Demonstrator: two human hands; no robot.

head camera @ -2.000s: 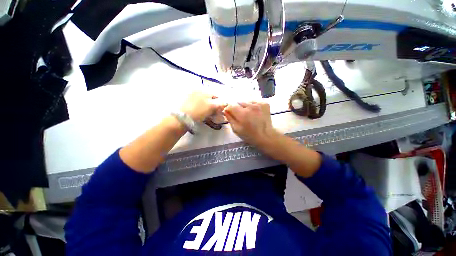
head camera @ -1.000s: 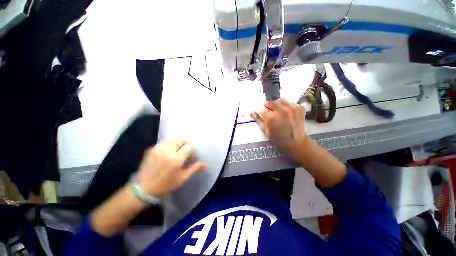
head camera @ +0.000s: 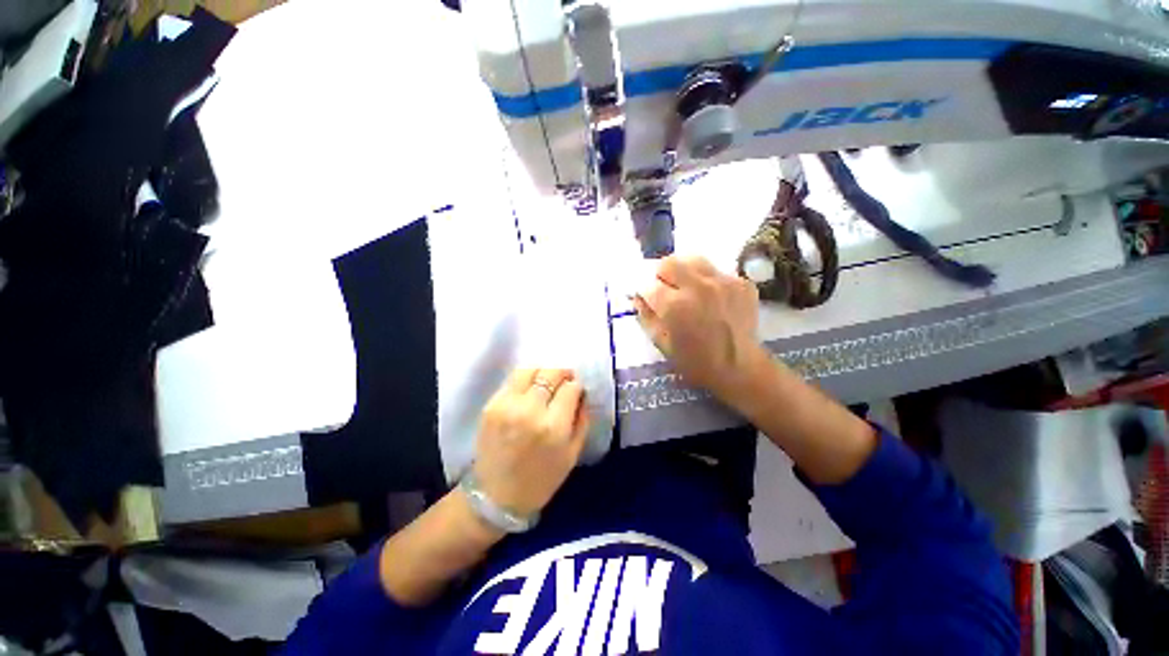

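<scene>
A fabric panel lies on the white table under the sewing machine head, its pale side up, with a black part to its left. A thin dark line runs down its right edge. My left hand rests on the pale side near the table's front edge, fingers bent; whether it pinches the fabric is unclear. My right hand is right of the panel, below the presser foot area, fingers curled; what is between the fingertips cannot be seen. Glare hides the needle.
Shears with wrapped handles lie right of my right hand, with a dark fuzzy strip beyond. A black heap is at left. The ruler-marked table edge runs in front. Pale pieces are at lower right.
The panel now lies straighter, its black part spread at its left. My left hand has moved right and slightly forward. My right hand is still near the machine; the view has shifted somewhat.
</scene>
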